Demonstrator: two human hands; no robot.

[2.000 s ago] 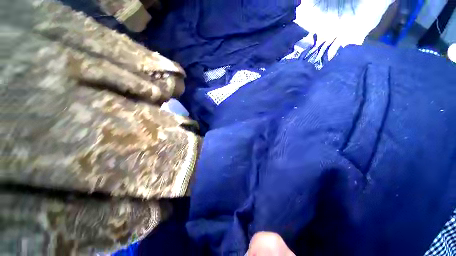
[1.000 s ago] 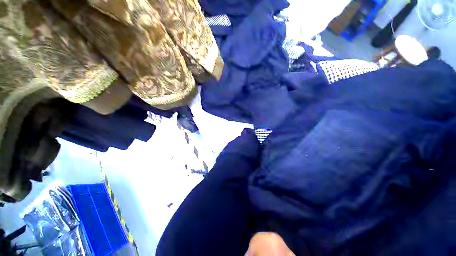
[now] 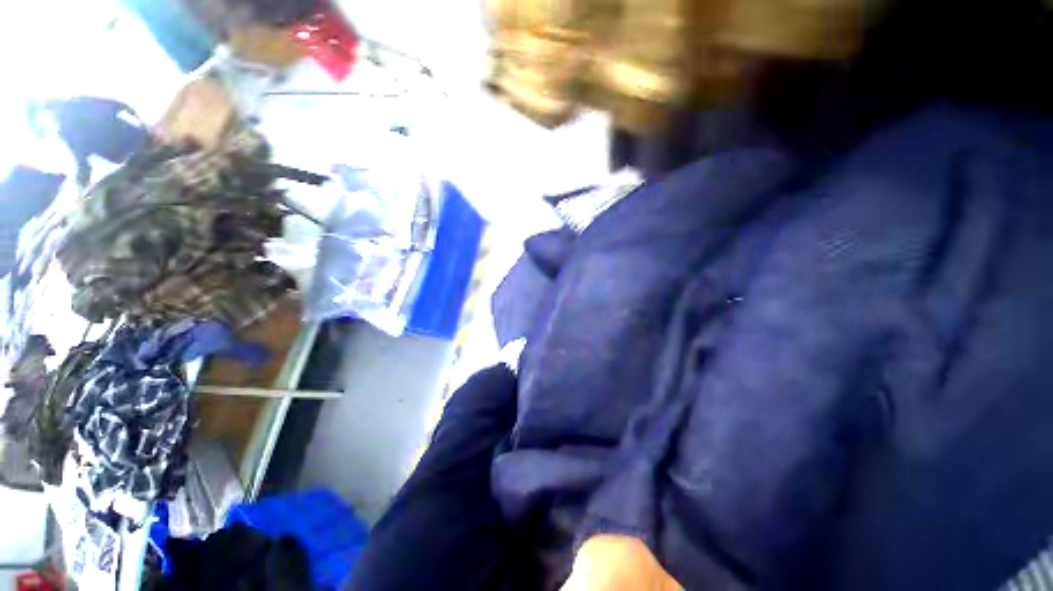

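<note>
A large bundle of navy jackets (image 3: pixel 797 346) fills the centre and right, held up close in front of me. A bit of checked lining (image 3: pixel 600 199) shows at its upper left edge, and more at the lower right corner. A dark sleeve, apparently on my left arm, rises from the bottom edge and meets the bundle's left side. Neither of my hands can be made out; the cloth covers where they might be. A small blurred skin-coloured shape at the bottom edge cannot be told as a hand.
Blurred brown-gold garments (image 3: pixel 670 52) hang at the top. A blue crate (image 3: pixel 445 260) with clear plastic stands beyond the bundle. At left, a person's arm (image 3: pixel 199 112) is by a brown checked garment pile (image 3: pixel 173 231). Blue material (image 3: pixel 306 531) lies low at left.
The view has swung left. The brown-gold garments have shifted from the left to the top, and the blue crate towards the centre. The left pile and person have appeared. The navy bundle stays close.
</note>
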